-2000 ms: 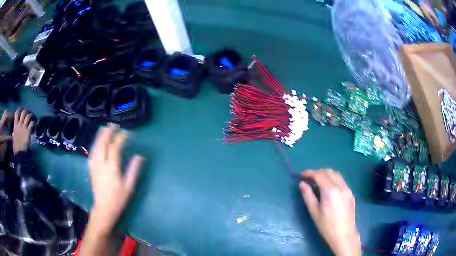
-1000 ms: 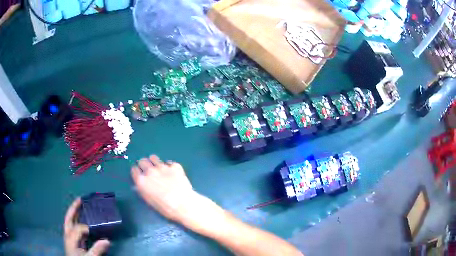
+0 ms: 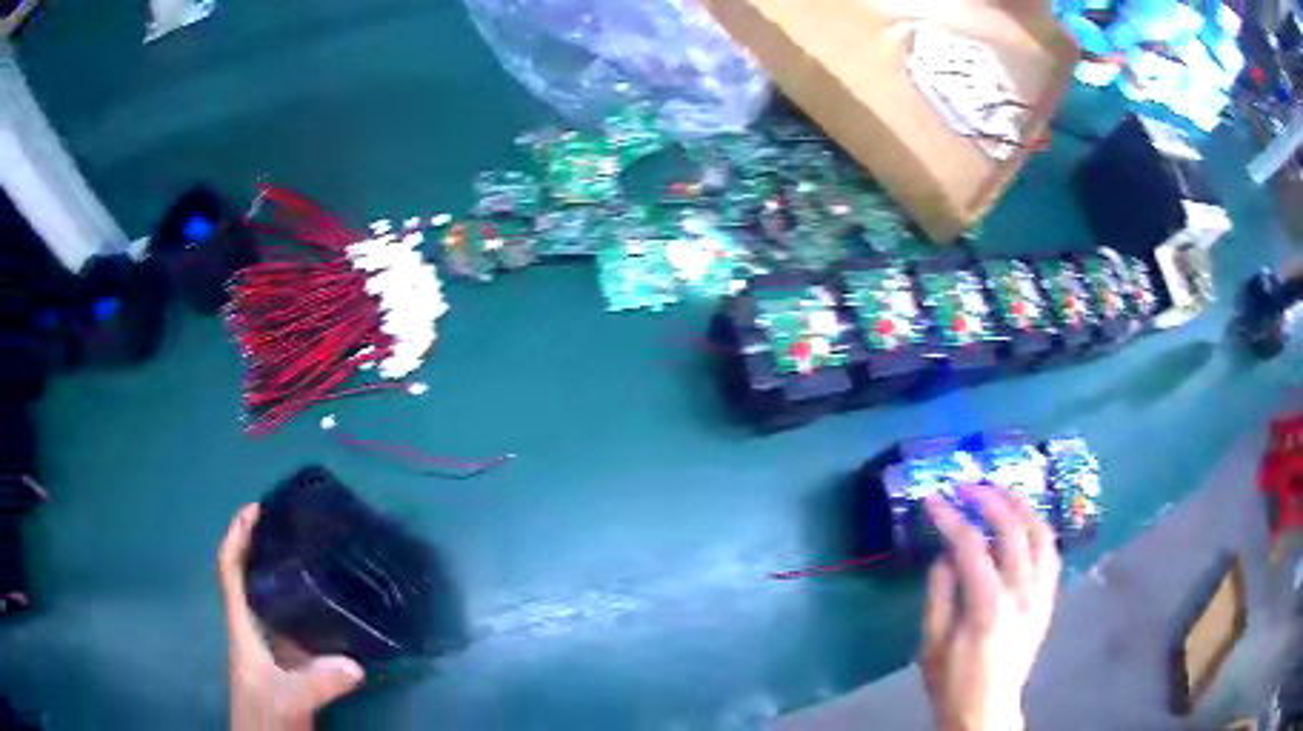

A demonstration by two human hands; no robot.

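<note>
My left hand (image 3: 272, 643) holds a black housing (image 3: 343, 564) at the lower left, blurred, fingers along its left side and thumb below. My right hand (image 3: 993, 600) reaches over the short front row of black units with boards (image 3: 915, 479) at the right; its fingertips are on or just above the boards. Whether it grips one cannot be told. A single red lead (image 3: 429, 460) with a white plug lies on the green bench between the housing and the red lead bundle (image 3: 307, 321).
A longer row of units with green boards (image 3: 960, 311) stands behind the short row. Loose circuit boards (image 3: 586, 164), a clear plastic bag (image 3: 643, 64) and a cardboard box (image 3: 857, 122) are further back. Dark housings (image 3: 193, 236) and a white post (image 3: 57, 164) are at the left.
The view has shifted. My right hand has moved from beside the lead bundle to the short row of units. A single lead now lies apart from the bundle. My left hand still holds the housing, now tilted.
</note>
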